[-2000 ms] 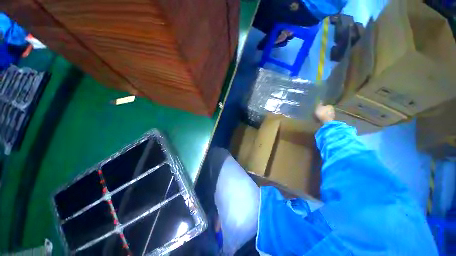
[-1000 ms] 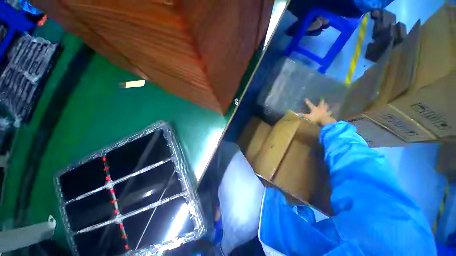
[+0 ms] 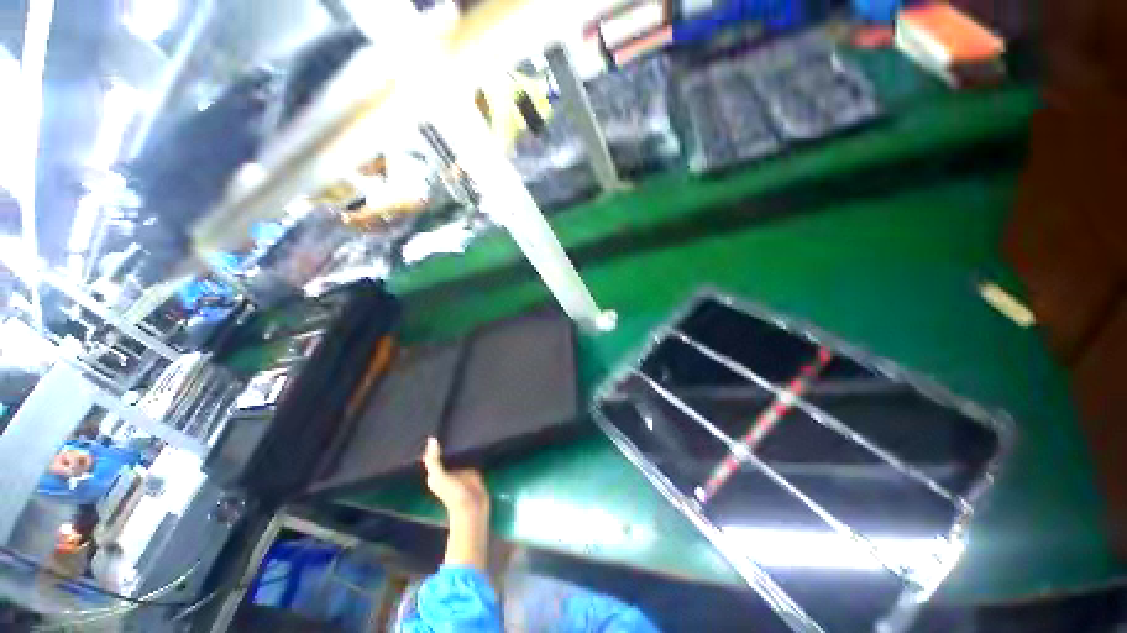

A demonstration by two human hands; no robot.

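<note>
My left hand [image 3: 460, 490], bare with a blue sleeve, is at the front edge of a flat matte black pad or tray [image 3: 513, 377] on the green bench. One finger or thumb points up at that edge. The image is blurred, and whether the hand grips the edge or only lies by it cannot be told. To its right lies a clear divided tray [image 3: 754, 571] filled with glossy black phone screens [image 3: 853, 414], a red dotted line across them. My right hand is not in view.
A pale shelf post [image 3: 538, 247] stands behind the black pad. A black rack [image 3: 291, 396] is on the left. More trays [image 3: 779, 105] and an orange block [image 3: 958, 40] lie at the back. A brown stack [image 3: 1081, 210] and a small cream strip [image 3: 1007, 303] are at right.
The view has swung left, from the cartons and floor to the bench. The hand seen over the open carton is out of view. My left hand now shows at the black pad.
</note>
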